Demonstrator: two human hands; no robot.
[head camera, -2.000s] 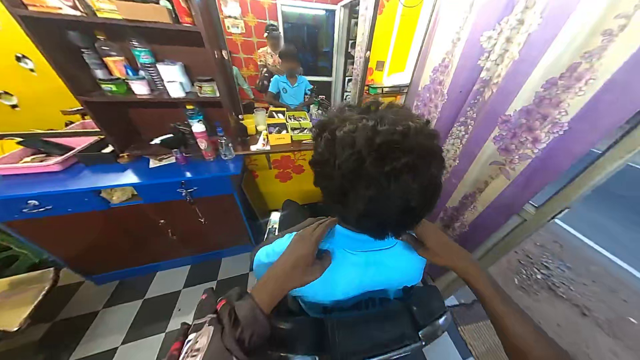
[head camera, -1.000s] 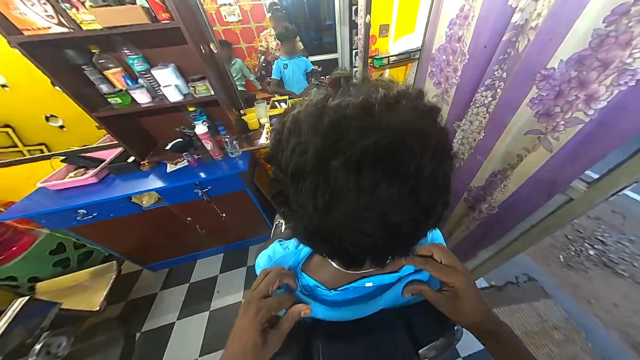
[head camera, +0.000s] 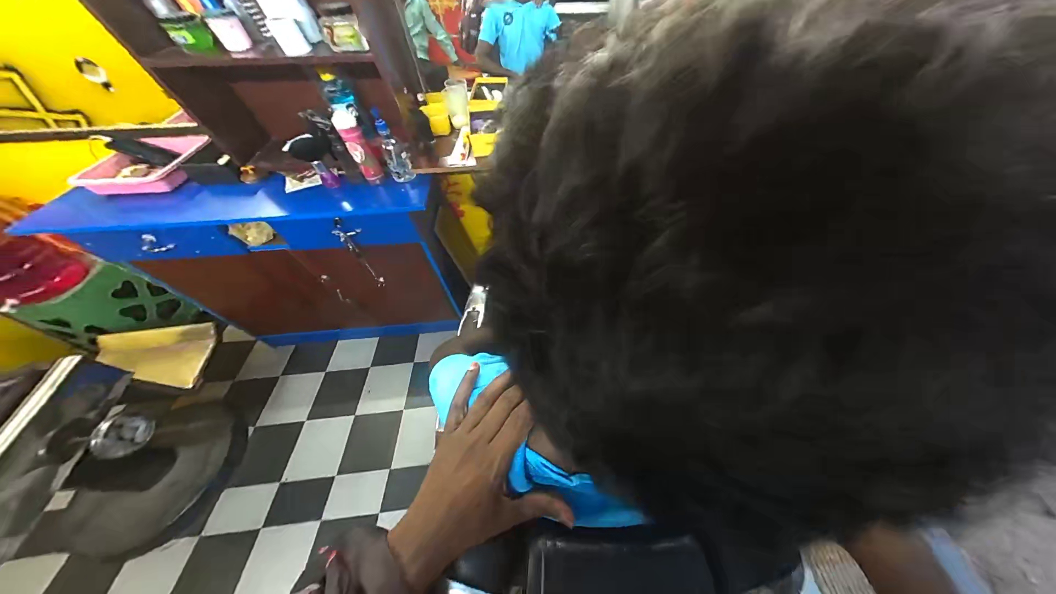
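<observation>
A seated person's head of dark, curly hair (head camera: 742, 247) fills the right half of the head view, seen from behind and close. Below it shows part of a bright blue shirt (head camera: 577, 495). My left hand (head camera: 483, 454) rests on the shirt's left shoulder and collar, fingers spread forward and thumb toward the neck; whether it pinches cloth cannot be told. Of my right arm only the forearm shows at the lower right; the hair hides the hand. The black padded back of a chair (head camera: 623, 565) is under the collar.
A blue counter (head camera: 239, 198) with drawers holds a pink tray (head camera: 136, 169), a pink spray can (head camera: 357, 144) and a clear spray bottle (head camera: 396, 153). Shelves with jars rise above. A mirror shows people. At the left, another chair's round base (head camera: 157, 487) stands on the checkered floor.
The view has moved much closer to the head. Both hands were at the shirt collar one second ago; the left now lies flatter on the shoulder, and the right has gone out of sight behind the hair.
</observation>
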